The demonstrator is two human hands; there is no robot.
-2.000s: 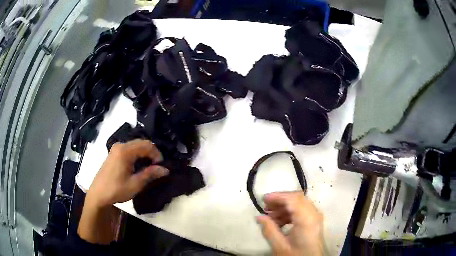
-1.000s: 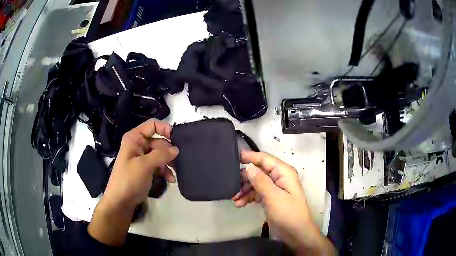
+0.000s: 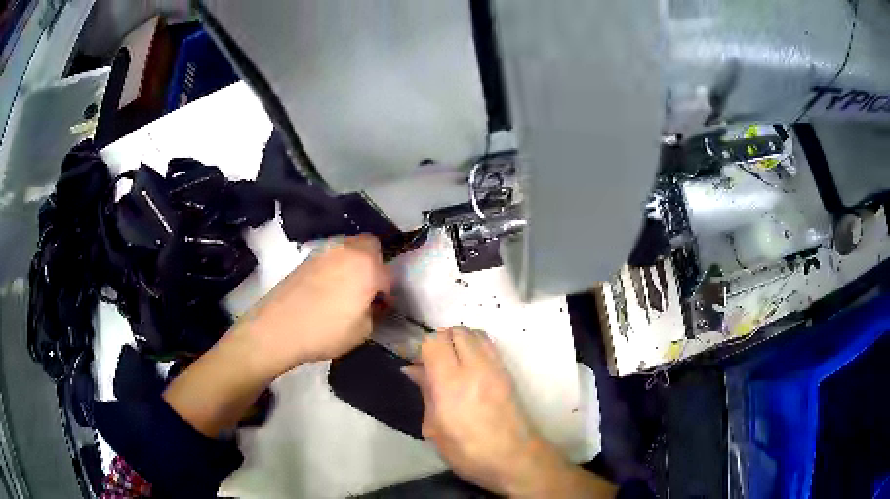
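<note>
A black fabric panel hangs low between my hands, above the white tabletop. My left hand is at its upper left, fingers closed near the panel's top edge, close to the needle area. My right hand grips the panel's right edge between thumb and fingers. A thin black band runs between the two hands along the panel's upper edge. The fingertips of my left hand are partly hidden and blurred. The presser and needle area is just beyond my hands, partly hidden by the machine head.
A tangled pile of sewn black pieces lies at left. More black pieces lie behind my left hand. The grey machine head covers the upper middle. The oil-stained machine base is at right, above a blue bin.
The panel, held up flat between both hands a second ago, is now lower and tilted. My left hand has moved nearer the needle area. The view has shifted, showing more of the machine.
</note>
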